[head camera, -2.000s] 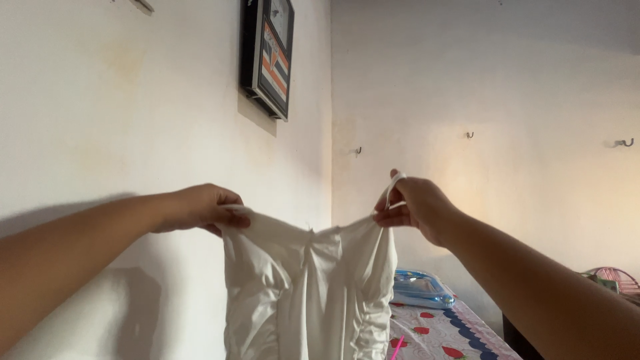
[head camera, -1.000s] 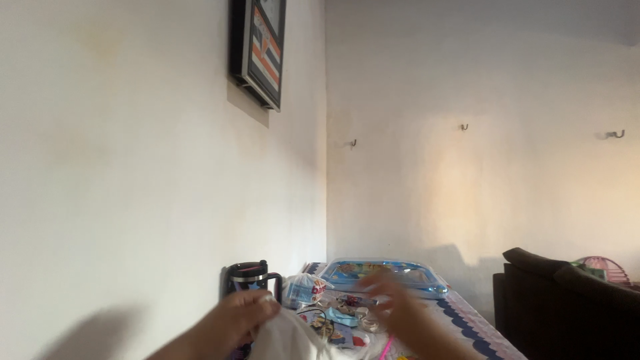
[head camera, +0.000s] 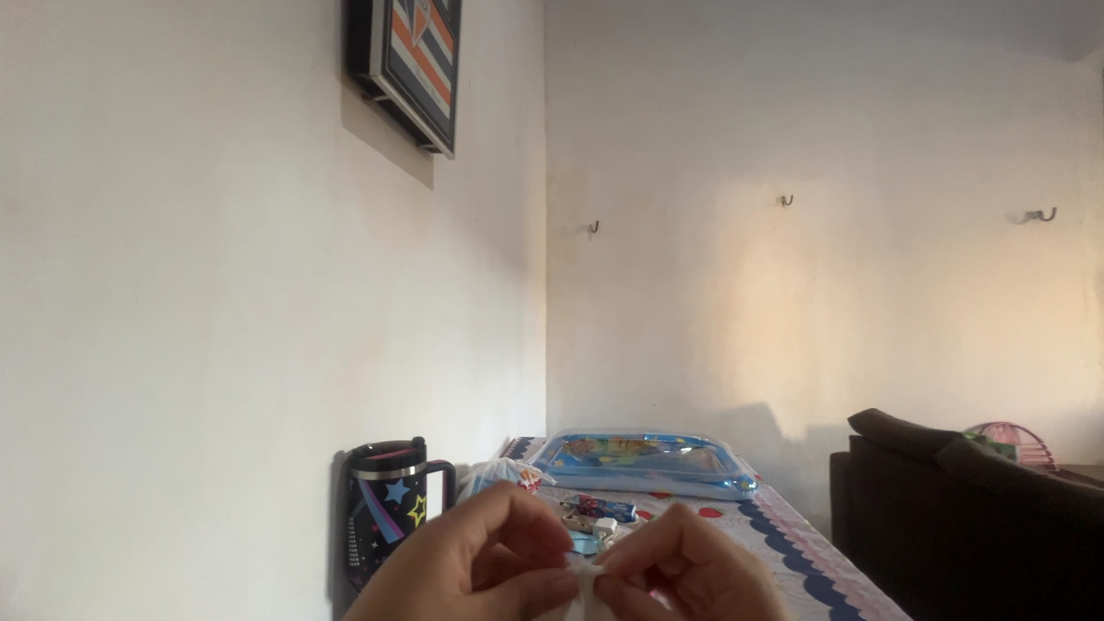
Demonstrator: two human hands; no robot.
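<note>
Low in the head view, my left hand and my right hand are close together. Between their fingertips both pinch a bit of white fabric; the rest of the cloth is hidden below the hands and the frame's lower edge. Just left of my left hand stands a black tumbler with stars and a handle. Behind the fingers lie a white charger plug, a small blue printed packet and a light blue item.
A table with a strawberry-print cloth runs to the wall corner. On it are a blue inflatable mat and a plastic bag. A dark sofa is at right. Hooks and a framed picture are on the walls.
Two seconds ago my hands held the white garment spread out and raised. They have since come down and together, with only a small part of the fabric still showing.
</note>
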